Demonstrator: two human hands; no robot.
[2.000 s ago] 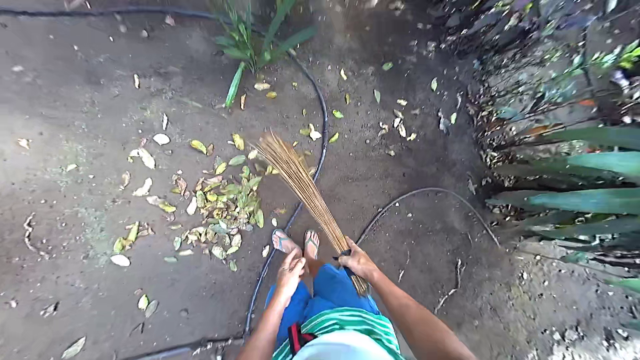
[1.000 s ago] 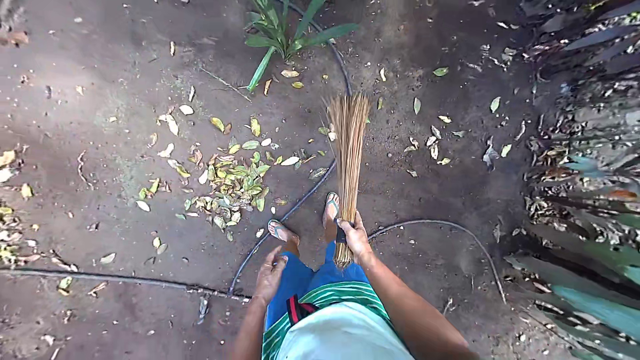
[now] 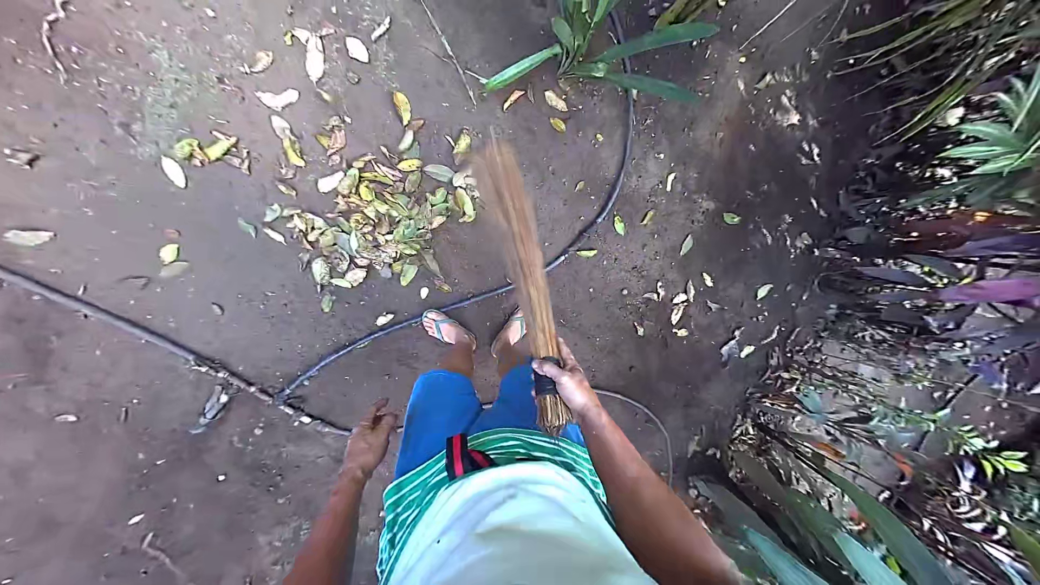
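Note:
My right hand (image 3: 566, 380) grips a stick broom (image 3: 532, 280) at its dark binding, low in front of my body. The bristles point up and slightly left in view, and their tips are blurred. Left of the bristle tips lies a loose pile of yellow and green fallen leaves (image 3: 382, 211) on the dirt. My left hand (image 3: 370, 439) holds nothing; it hangs beside my left thigh with its fingers loosely bent and apart.
A dark hose (image 3: 621, 166) curves over the dirt past my sandaled feet (image 3: 447, 328) and meets a pipe (image 3: 175, 347) at the left. A strappy green plant (image 3: 581, 61) grows at the top. Dense plants (image 3: 967, 284) line the right side. Scattered leaves (image 3: 678, 305) lie right of the broom.
The broom was upright in view a second ago; its bristle end has swung left, toward the leaf pile. My left hand, close to the broom hand two seconds ago, is now farther from it.

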